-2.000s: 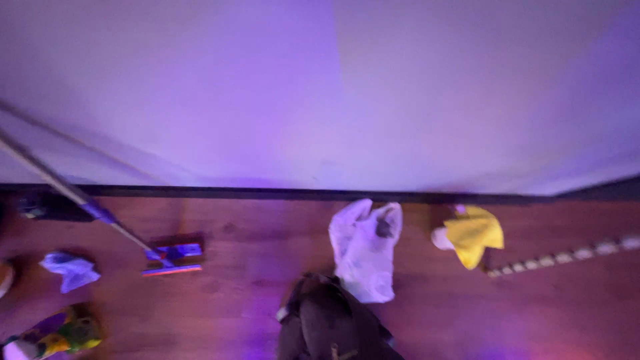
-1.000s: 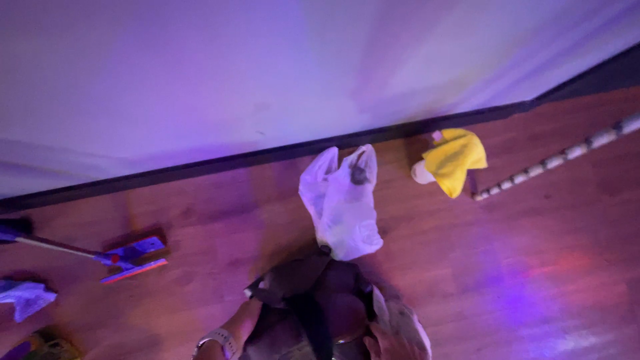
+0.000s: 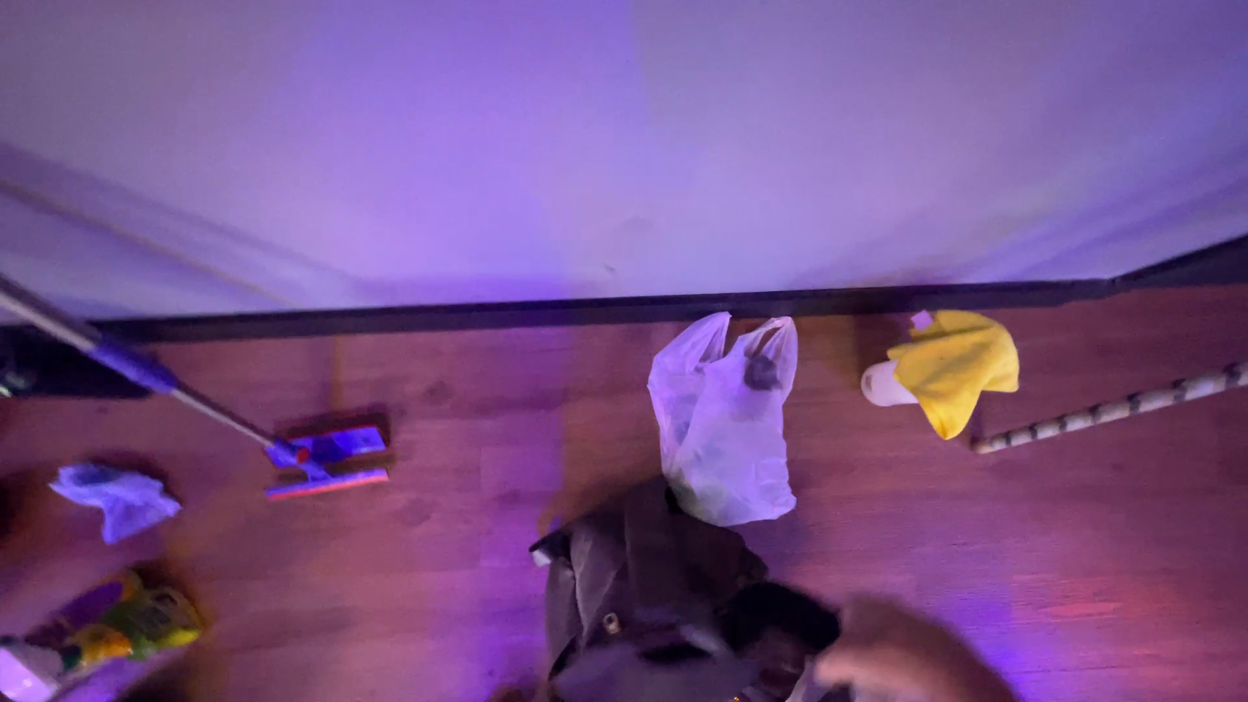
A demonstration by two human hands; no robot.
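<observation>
A dark backpack (image 3: 643, 585) lies at the bottom middle of the view, touching or close to a white plastic carrier bag (image 3: 731, 429) with something dark inside near its handles. My right hand (image 3: 887, 648) is blurred at the backpack's right side, beside a black patch of fabric (image 3: 785, 614); its fingers are not clear, nor whether it grips anything. My left hand cannot be made out. Right of the carrier bag, a yellow cloth (image 3: 960, 366) drapes over a white container (image 3: 887, 384).
A flat mop or squeegee head (image 3: 327, 458) on a long pole rests on the wood floor at left. Near it lie a crumpled cloth or bag (image 3: 117, 497) and colourful packages (image 3: 146, 624). A striped pole (image 3: 1111, 409) is at right. A wall with dark skirting (image 3: 507, 312) runs behind.
One second ago both hands were at the backpack; now only the right one shows, at its right side. The backpack's top has come more into view. The view has turned.
</observation>
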